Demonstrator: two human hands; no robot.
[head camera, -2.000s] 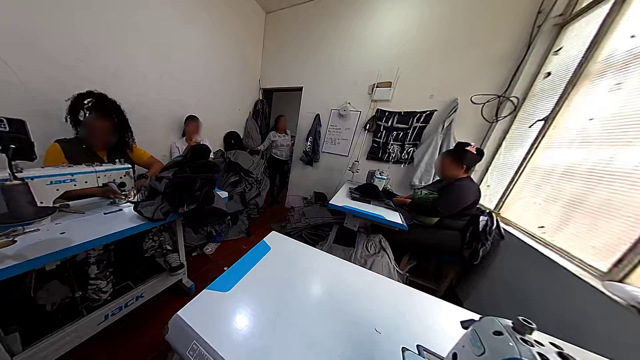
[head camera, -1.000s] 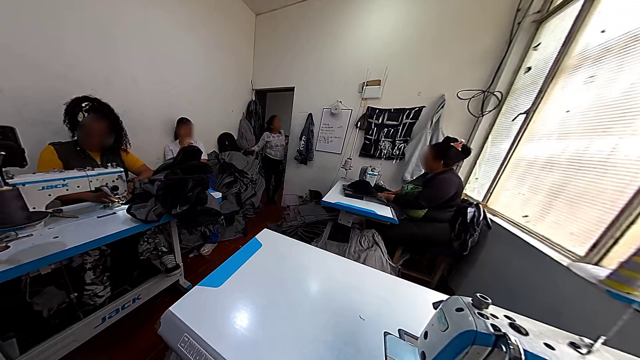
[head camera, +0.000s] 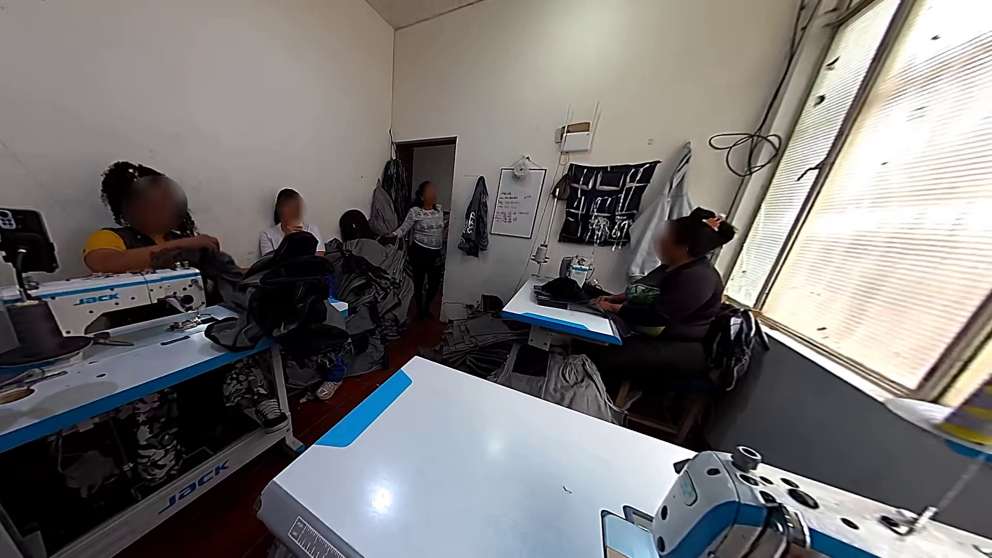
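Neither of my hands shows in the head view. Closest to me is a white sewing table with a blue corner patch and a small bit of thread on its top. At the lower right stands the white and blue head of an industrial sewing machine, cut off by the frame edge. A thread cone on a white holder is partly visible at the right edge.
At left, a person sits behind a Jack sewing machine piled with dark garments. Another person sews at a table on the right. More people and garment heaps are by the doorway. Grey cloth hangs low beyond my table.
The person at the left machine has raised an arm and the dark cloth from the machine bed. More of my own machine's head shows than two seconds ago, as the view has shifted.
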